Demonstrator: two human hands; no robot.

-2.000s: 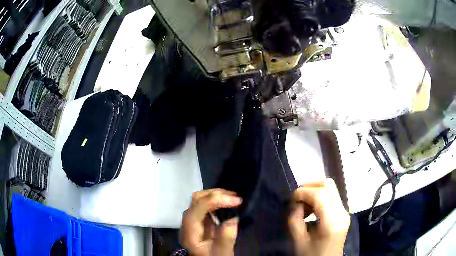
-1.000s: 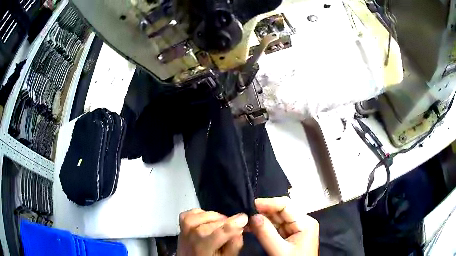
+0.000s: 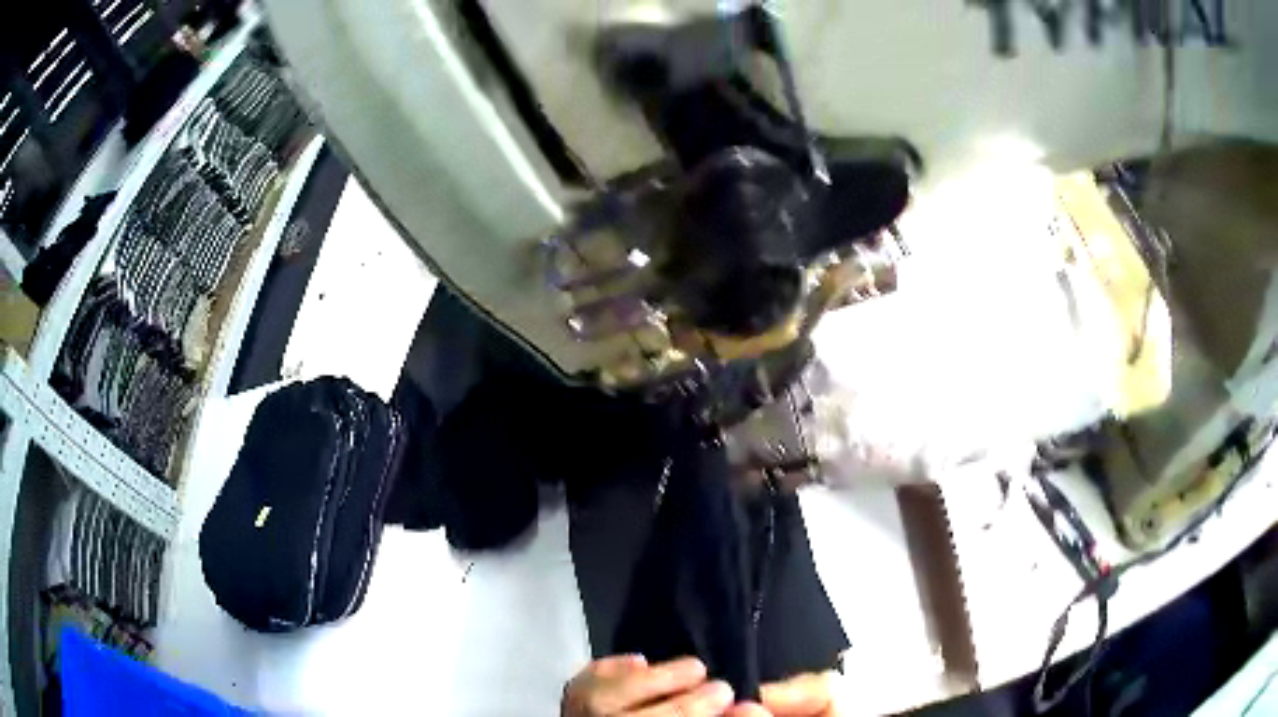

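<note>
Black fabric panels (image 3: 631, 574) run from under the sewing machine's needle area (image 3: 722, 406) toward me, with a folded ridge down the middle. My left hand (image 3: 645, 689) pinches the fabric's near end at the bottom edge of the view. My right hand (image 3: 792, 696) is beside it, fingertips on the same fold. Both hands are cut off by the picture's edge. The off-white sewing machine head (image 3: 953, 84) fills the top. The picture is somewhat blurred.
Rounded black pocket pieces (image 3: 266, 518) stand at left on the white table (image 3: 463, 630). A black heap (image 3: 491, 490) lies behind. A blue crate (image 3: 126, 679) is lower left, shelves with stacked pieces (image 3: 175, 252) far left. A brown strip (image 3: 936, 574) and dark looped scissors (image 3: 1079, 602) lie right.
The view has tilted, so the machine head fills more of the top and the hands sit lower. My right hand has come from the right to join my left at the fold.
</note>
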